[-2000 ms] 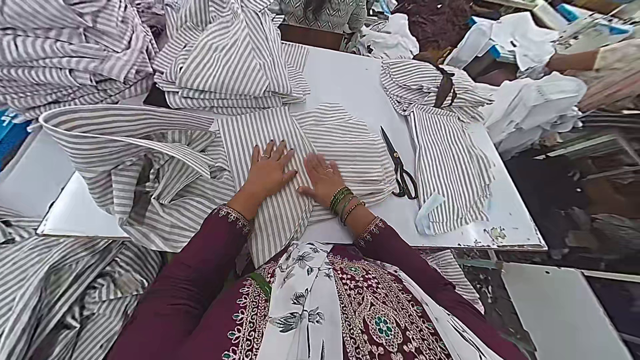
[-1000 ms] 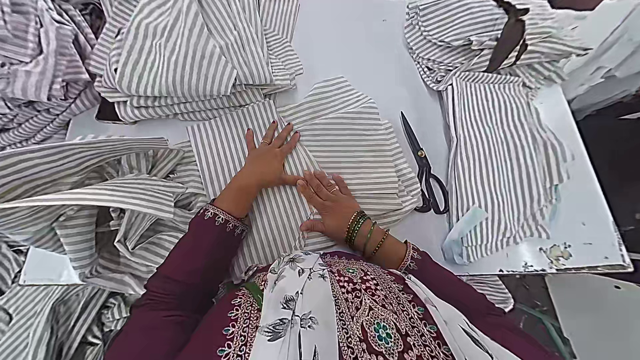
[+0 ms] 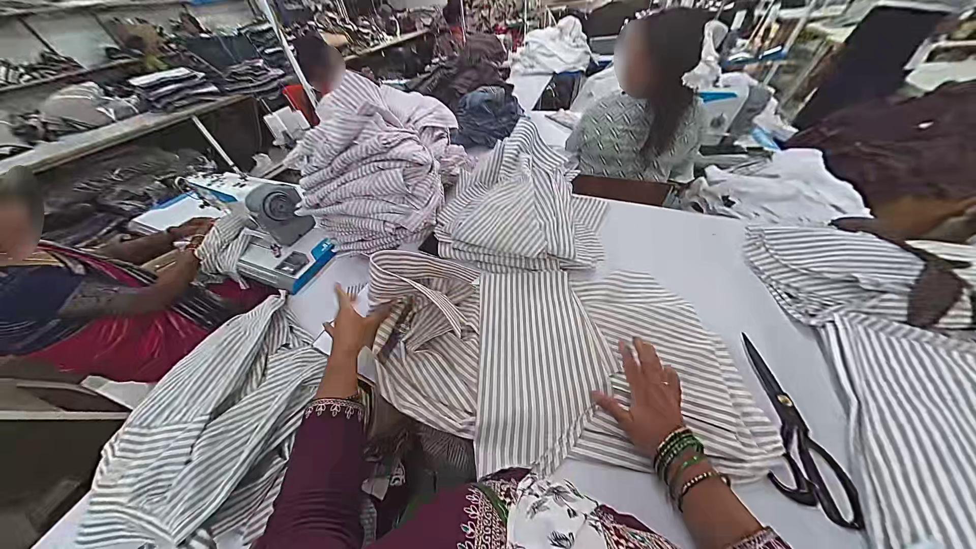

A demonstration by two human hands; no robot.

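Observation:
A flat striped fabric panel [image 3: 534, 366] lies on the white table in front of me, overlapping the edge of a stack of cut striped pieces [image 3: 679, 358]. My right hand [image 3: 648, 396] rests on that stack with its fingers spread. At the left edge of a loose, folded striped cloth [image 3: 427, 358] is my left hand [image 3: 352, 324], fingers apart; whether it pinches the cloth is unclear. Black-handled fabric scissors [image 3: 797, 435] lie right of the stack, blades pointing away from me. Farther right is another striped stack [image 3: 907, 419].
Tall striped piles [image 3: 381, 168] and a folded striped stack [image 3: 518, 221] stand at the back of the table. Striped cloth [image 3: 206, 427] hangs over the left side. A co-worker [image 3: 114, 305] works at a sewing machine [image 3: 282, 229] at left; another person [image 3: 648, 114] sits beyond the table.
My left hand has moved left, off the flat panel to the loose cloth. My right hand stays on the cut pieces, its fingers now more spread. The view has tilted up and turned left.

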